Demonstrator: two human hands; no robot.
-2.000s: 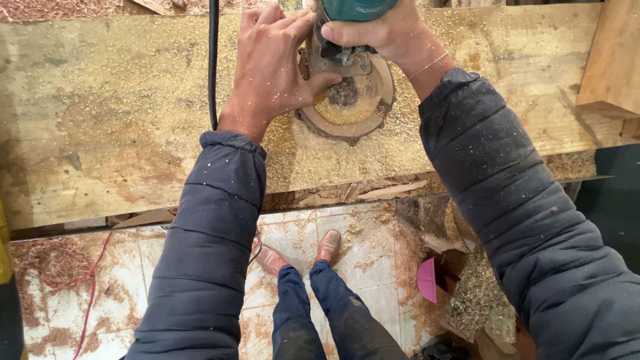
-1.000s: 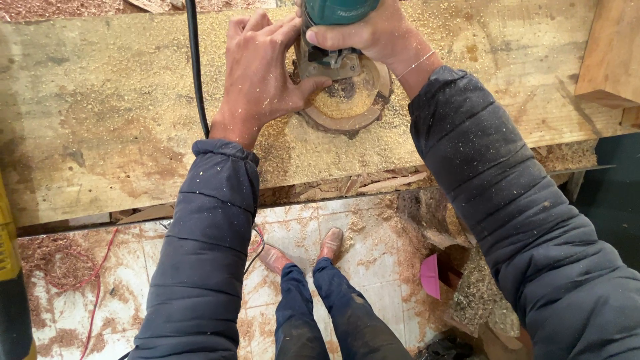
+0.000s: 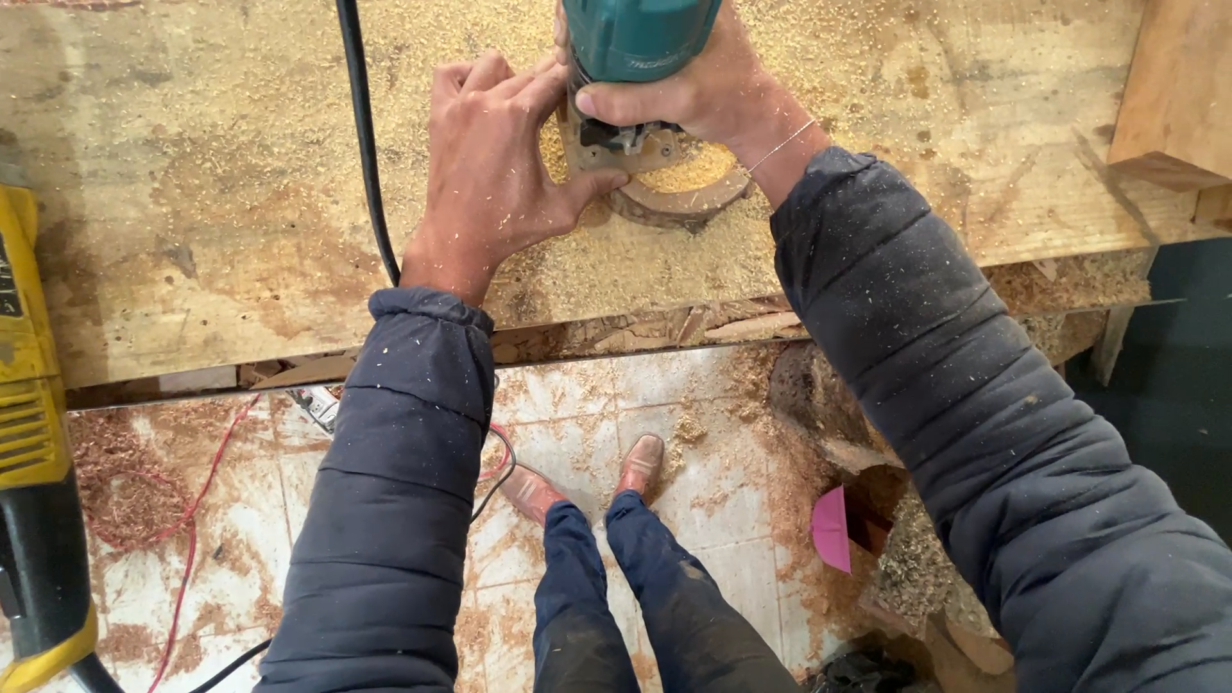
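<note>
My right hand (image 3: pixel 674 101) is wrapped round the teal body of a trim router (image 3: pixel 640 38), whose top runs out of view. The router's clear base plate (image 3: pixel 616 149) rests on a round wood slice (image 3: pixel 679 204) with a bark edge and a hollow full of yellow sawdust. My left hand (image 3: pixel 500 164) steadies the base plate at its left side, thumb at the plate's near corner and fingers bent beside it. The router bit is hidden under the tool.
Sawdust covers the wide wooden board (image 3: pixel 192 192) under the work. A black cable (image 3: pixel 364 135) runs down beside my left hand. A yellow and black power tool (image 3: pixel 34 423) stands at the left edge, a wood block (image 3: pixel 1179 87) at the upper right. Wood offcuts lie on the floor.
The router has moved left over the slice, with both hands on it. More of the sawdust-filled hollow shows at the right of the base plate than two seconds ago.
</note>
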